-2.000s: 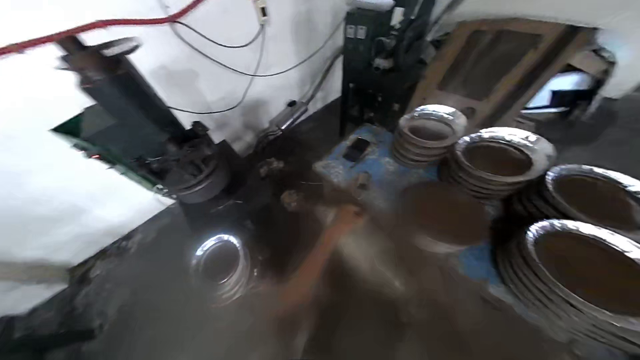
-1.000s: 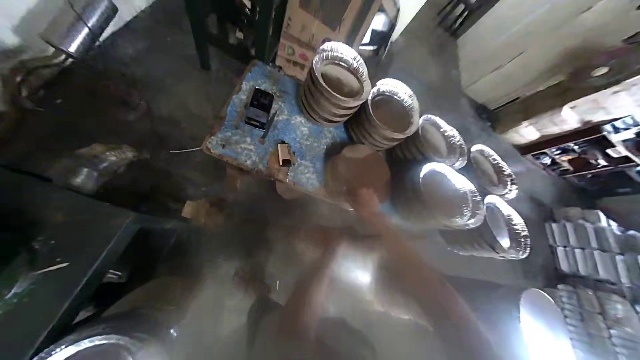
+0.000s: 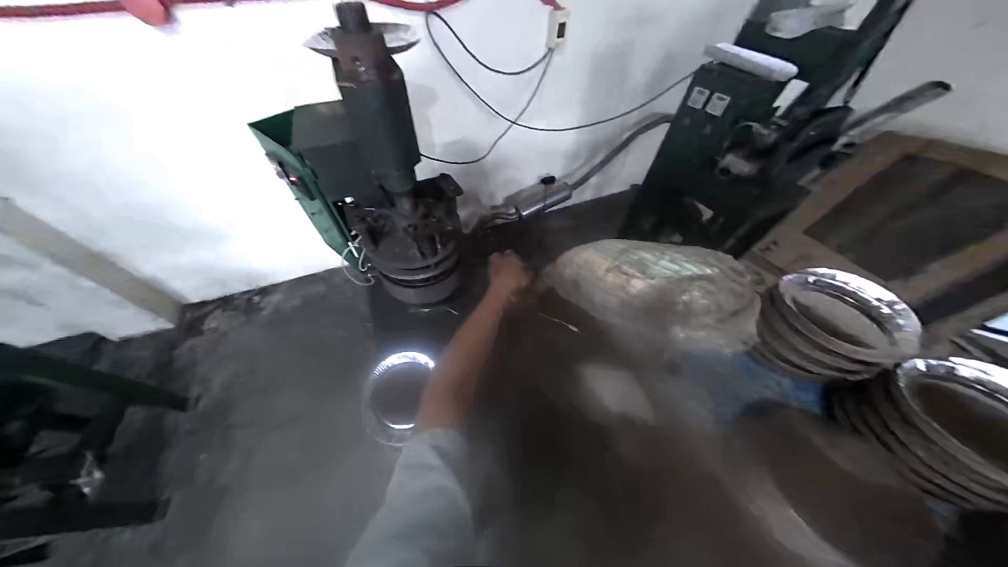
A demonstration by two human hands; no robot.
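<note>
My left hand (image 3: 509,272) reaches out from a grey sleeve beside the round die head (image 3: 416,264) of a green press machine. Its fingers look curled, but blur hides whether they hold anything. Left of my forearm, low down, lies a round silver-rimmed plate or stack of plates (image 3: 400,398). A bulky, crumpled bag-like bundle (image 3: 657,287) is to the right of the hand, over the far part of a blue-topped table (image 3: 720,382). Stacks of round plates with shiny fluted rims (image 3: 846,315) stand at the right. My right hand is not seen.
A second dark green machine (image 3: 693,157) stands by the wall, near a cardboard box or brown-framed panel (image 3: 906,213). Cables hang from a wall switch (image 3: 557,30). A metal cylinder with a pipe (image 3: 543,198) lies by the wall. Dark metal framework (image 3: 71,433) is at the left.
The view has swung from the table back to the press. The bundle now covers part of the table where a black object showed before. My left hand is farther out, near the die head.
</note>
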